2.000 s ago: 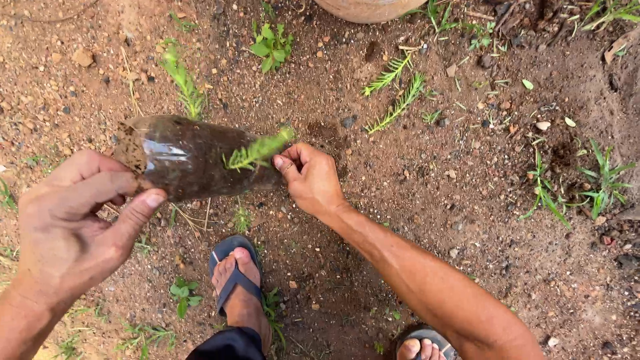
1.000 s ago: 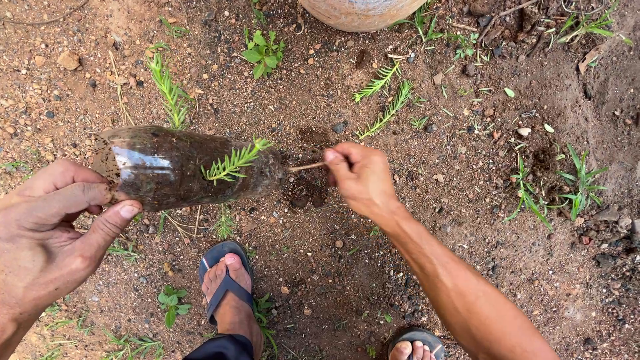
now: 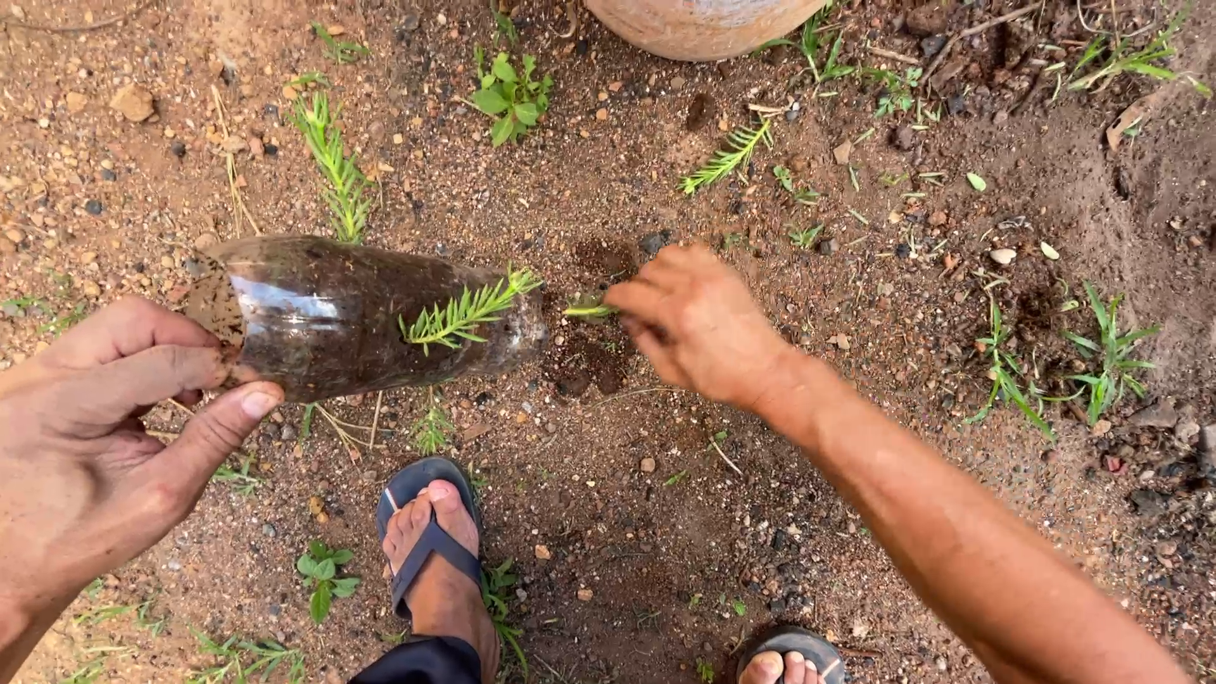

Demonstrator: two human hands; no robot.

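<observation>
My left hand (image 3: pixel 133 427) grips the cut rim of a clear plastic bottle (image 3: pixel 313 347) filled with dark soil, which lies on its side in the air with its narrower end to the right. A green leafy cutting (image 3: pixel 465 312) sticks out of the bottle's upper side. Right of the bottle, my right hand (image 3: pixel 698 323) pinches a green cutting (image 3: pixel 591 311), whose end shows at the fingertips; the rest is hidden by the hand. Another leafy sprig (image 3: pixel 332 166) stands out beyond the bottle's far side. One loose cutting (image 3: pixel 730 160) lies on the ground.
A rounded clay-coloured pot (image 3: pixel 708 28) stands at the top edge. Small weeds (image 3: pixel 513 98) and grass tufts (image 3: pixel 1107 351) grow from the gravelly soil. My feet in flip-flops (image 3: pixel 432 541) are at the bottom. A pale stone (image 3: pixel 133 102) lies at upper left.
My right hand held a thin stick by the bottle's narrow end one second ago; now it holds a green cutting. Two cuttings lay below the pot earlier, and one lies there now.
</observation>
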